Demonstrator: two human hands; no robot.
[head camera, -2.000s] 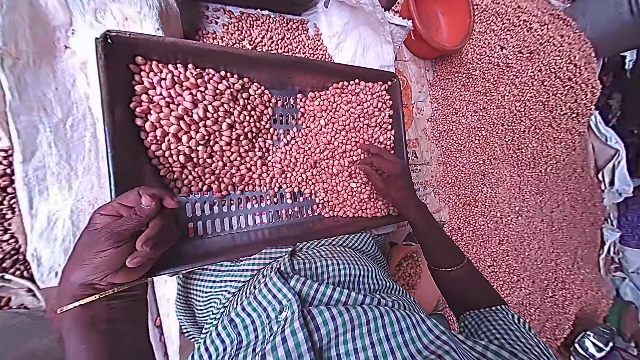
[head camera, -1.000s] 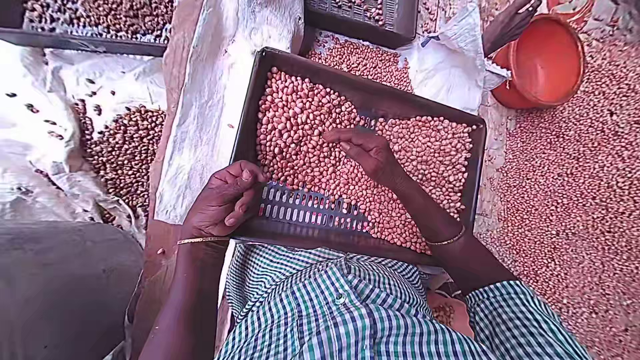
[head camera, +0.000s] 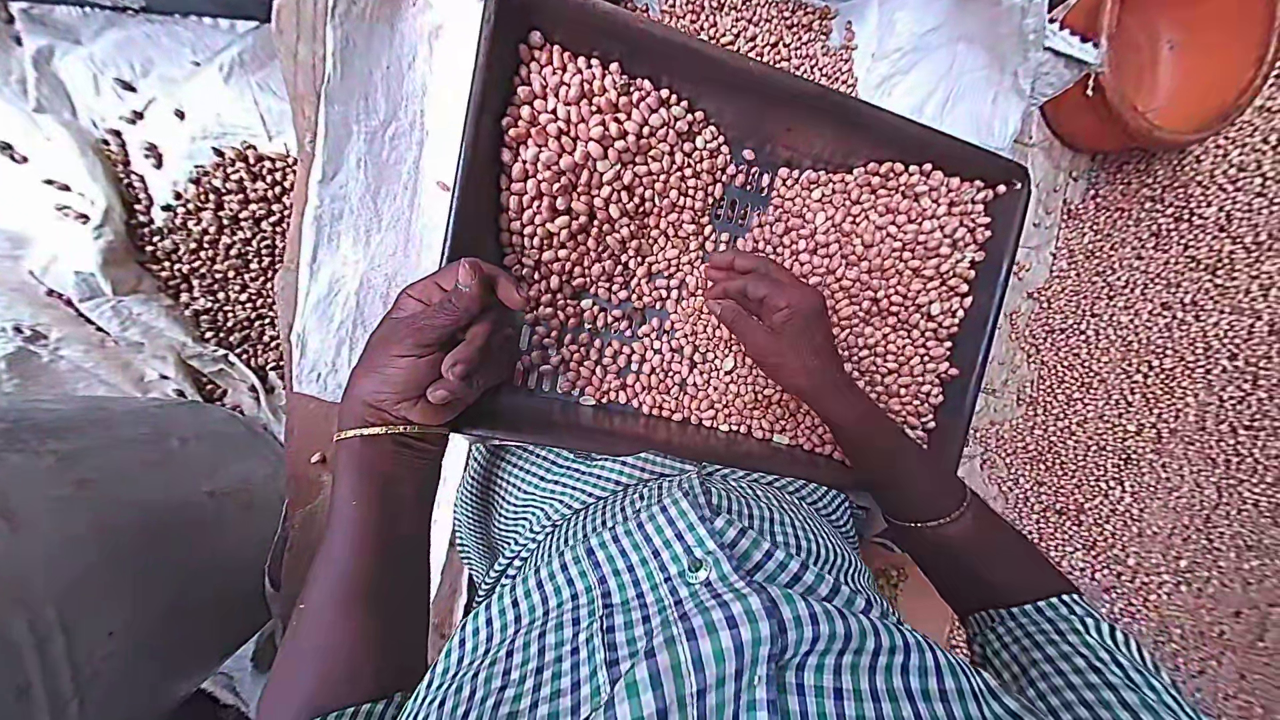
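A dark rectangular plastic tray with a slotted bottom (head camera: 850, 130) lies tilted above my lap, holding pink shelled peanuts (head camera: 610, 160). The peanuts form a larger heap at its left and another at its right, with slots showing between them and near the lower left. My left hand (head camera: 435, 345) is at the tray's lower left corner, its fingers curled; whether they grip the rim or hold anything is unclear. Over the middle of the tray is my right hand (head camera: 765, 315), fingers bent and close together at the peanuts. I cannot tell if a nut is between them.
A wide spread of peanuts (head camera: 1150, 400) covers the ground at the right, beside an orange plastic container (head camera: 1185, 70). More peanuts (head camera: 770, 35) lie beyond the tray. At the left, darker nuts or seeds (head camera: 225, 255) rest on a white sheet (head camera: 190, 80), near a large grey rounded surface (head camera: 130, 540).
My right hand has moved from the right heap to the left heap, then back to the middle of the tray. Peanuts now cover more of the slots along the near side. The view has shifted.
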